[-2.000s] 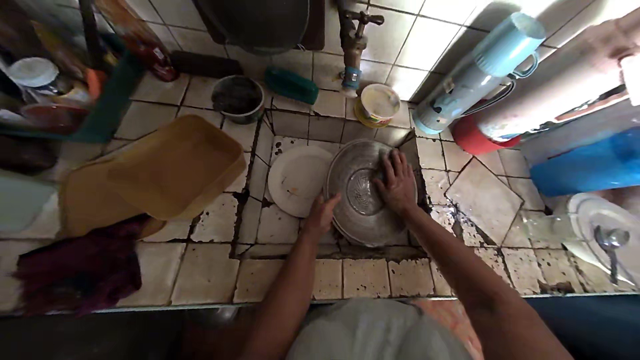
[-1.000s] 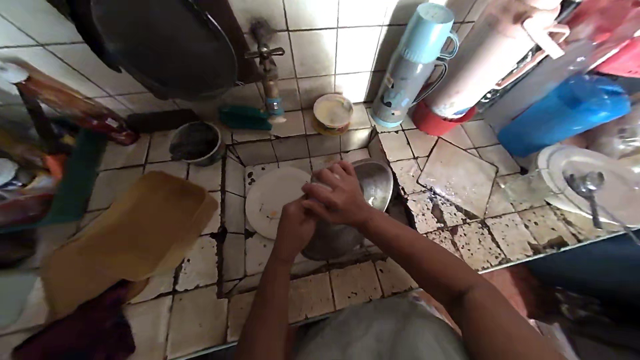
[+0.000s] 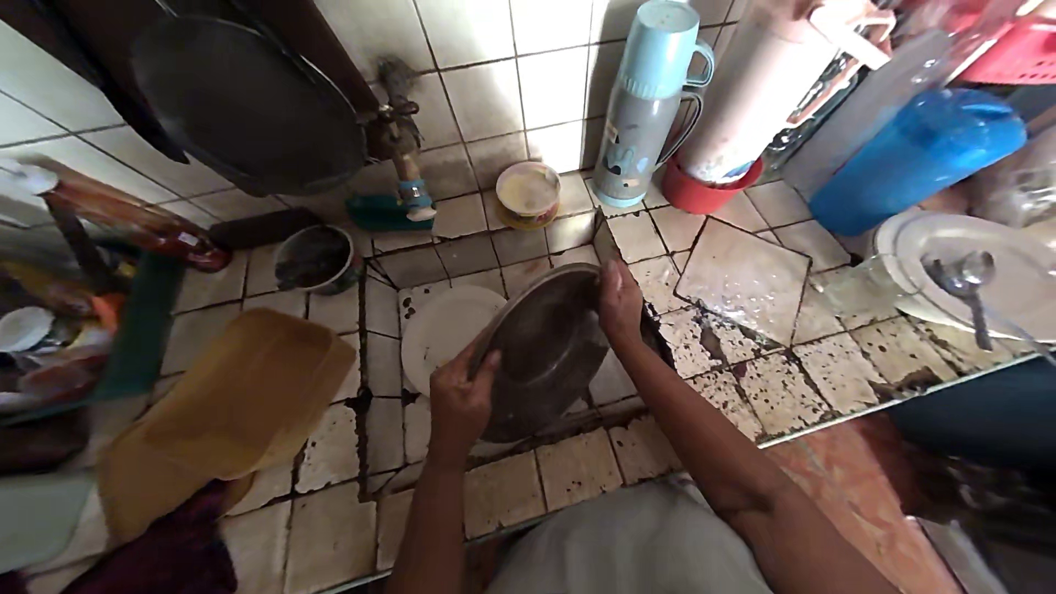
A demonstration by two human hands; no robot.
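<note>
A round metal basin (image 3: 549, 351) is tilted up over the tiled sink (image 3: 384, 429), with its dull, dark side towards me. My left hand (image 3: 462, 396) grips its left rim, thumb on the near face. At the upper right rim rests my right hand (image 3: 619, 305), its fingers mostly hidden behind the edge. On the sink floor, behind and left of the basin, lies a white plate (image 3: 441, 330), partly covered by the basin and my left hand. Above the sink's back edge is a tap (image 3: 404, 157); no running water shows from it.
Left of the sink are a tan plastic tray (image 3: 264, 388), a small pot (image 3: 318, 260) and a dark red cloth (image 3: 165, 553). Behind stand a round tub (image 3: 528, 194) and a blue-topped flask (image 3: 648, 107). To the right are a loose tile (image 3: 747, 276), a blue jug (image 3: 916, 157) and plates (image 3: 1023, 289) with spoons.
The basin, lying low in the sink two seconds ago, is now tilted up with its dark side showing. My hands, together over it one second ago, have moved apart to opposite rims.
</note>
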